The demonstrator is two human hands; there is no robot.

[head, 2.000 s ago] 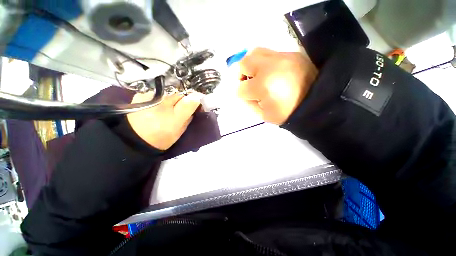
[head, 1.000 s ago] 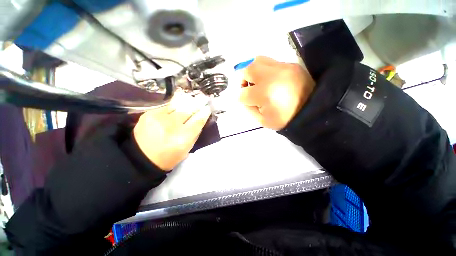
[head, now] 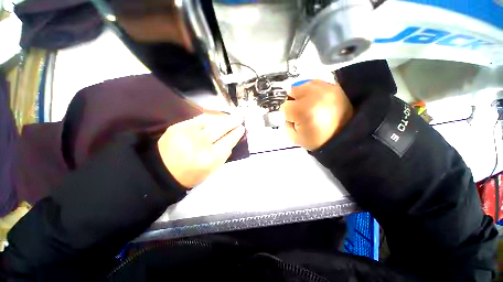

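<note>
The dark maroon cloth (head: 127, 110) lies at the left on the white machine table, and a small part of it shows right of my left fingers. My left hand (head: 201, 146) lies flat on the cloth, fingertips beside the needle area. My right hand (head: 317, 115) is curled right of the round dark coiled metal part (head: 272, 99); whether it holds anything is hidden. A small blue part (head: 301, 83) shows at its top edge. The white sewing machine head (head: 253, 33) with "Jack" lettering is above. The needle tip is lost in glare.
The table's ruler-marked front edge (head: 259, 218) runs below my hands. A blue crate (head: 361, 237) is under it, and a red crate (head: 491, 195) is at far right. A small orange item (head: 420, 104) lies behind my right sleeve. Dark cloth (head: 60, 22) is at upper left.
The view has shifted, showing more of the machine head and the cloth at left. My left hand stays on the cloth near the needle area; my right hand remains curled beside the metal part.
</note>
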